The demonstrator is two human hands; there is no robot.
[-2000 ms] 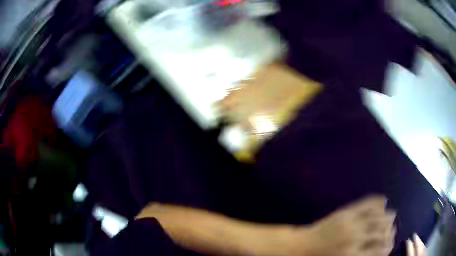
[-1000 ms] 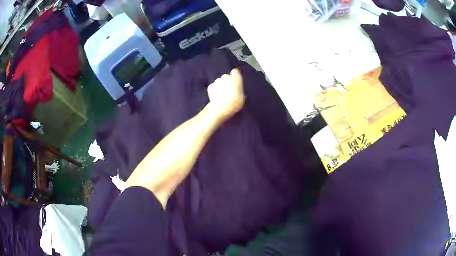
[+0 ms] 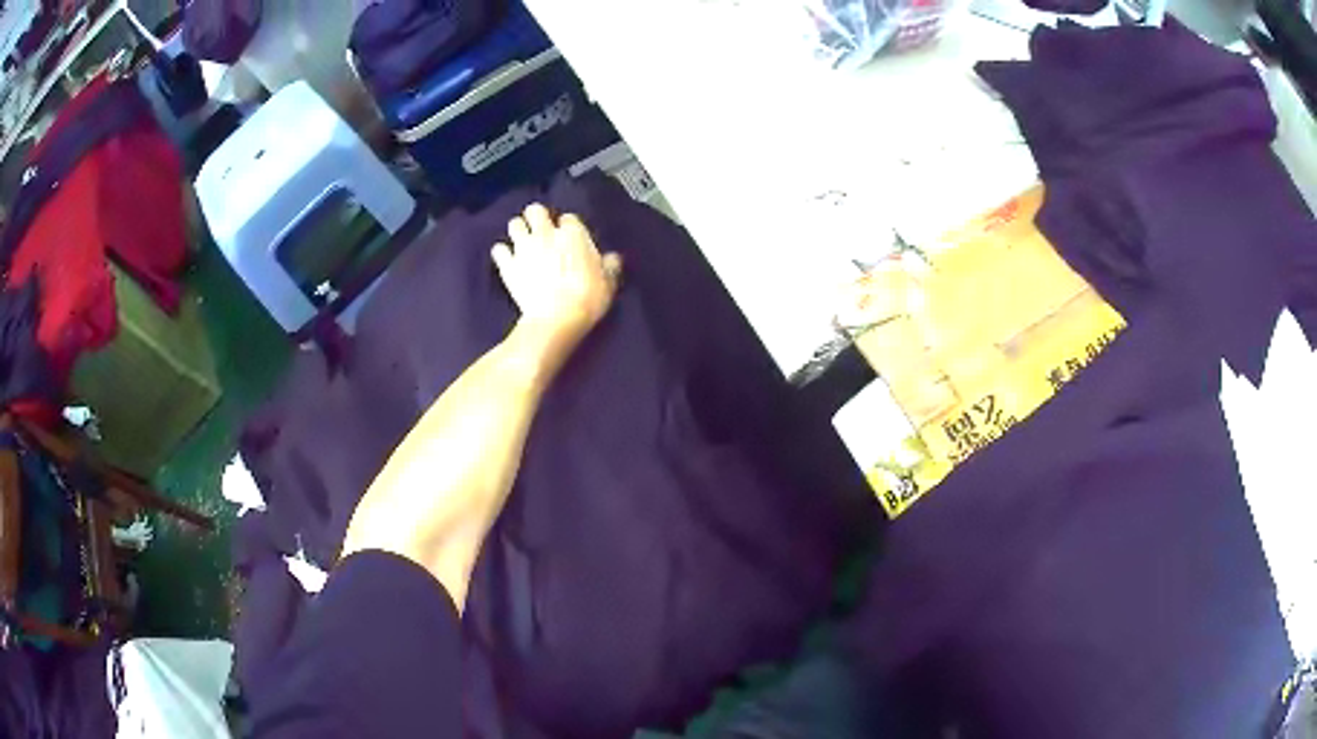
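My left hand (image 3: 556, 274) lies palm down on a heap of dark purple cloth (image 3: 621, 477) left of the table. Its fingers are slightly apart and bent, and I see no cloth pinched between them. My right hand is out of the picture. Another dark cloth piece (image 3: 1069, 534) lies over the table at the right, with dark cut pieces (image 3: 1170, 145) above it. A cardboard piece with yellow printed tape (image 3: 997, 318) lies on the white table (image 3: 722, 130), partly under the dark cloth.
A light blue stool (image 3: 303, 202) and a dark blue box with white lettering (image 3: 506, 137) stand at the upper left. Red cloth (image 3: 109, 217) hangs over a greenish box (image 3: 145, 375). A wooden frame is at the left edge. A clear plastic bag (image 3: 874, 29) lies on the table.
My left hand has shifted slightly left in view and its fingers have spread from a closed fist. The view has moved a little, so the surroundings sit further left.
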